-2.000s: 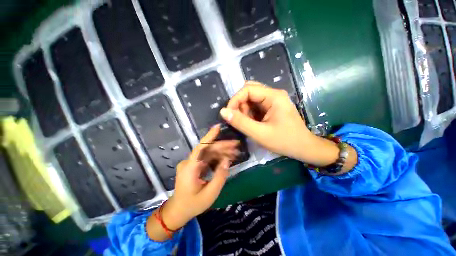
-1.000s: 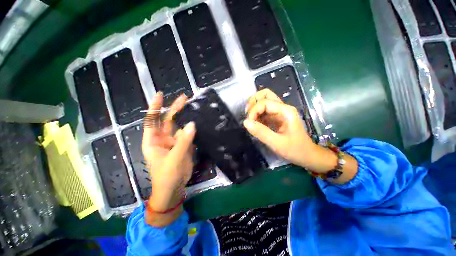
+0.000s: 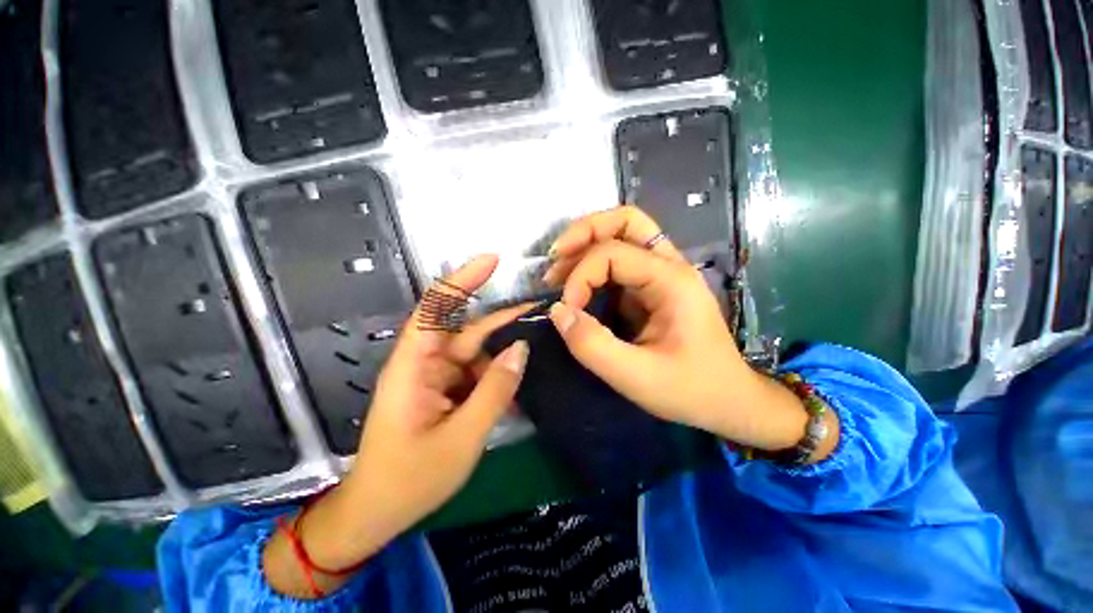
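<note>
A black phone housing (image 3: 581,401) is tilted above the tray's front edge, its near end in shadow. My left hand (image 3: 446,389) grips its far end between thumb and fingers. A comb-like patch of dark adhesive strips (image 3: 444,307) lies on my left index finger. My right hand (image 3: 635,314) has thumb and index finger pinched at the housing's far edge, at a thin pale line there; whether a strip is between the fingertips cannot be told. The clear blister tray (image 3: 479,180) holds black housings in two rows, with one whitish empty pocket behind my hands.
Another clear tray stack with black housings (image 3: 1067,240) stands at the right. Yellow release paper (image 3: 17,461) shows at the left edge. Green surface (image 3: 839,180) lies between the trays. Blue fabric (image 3: 1055,479) is at the lower right.
The housing has been lifted from its pocket and turned to show its plain dark side, with its far end now in my left hand. My right fingers have closed in on its edge. The view has moved nearer the tray.
</note>
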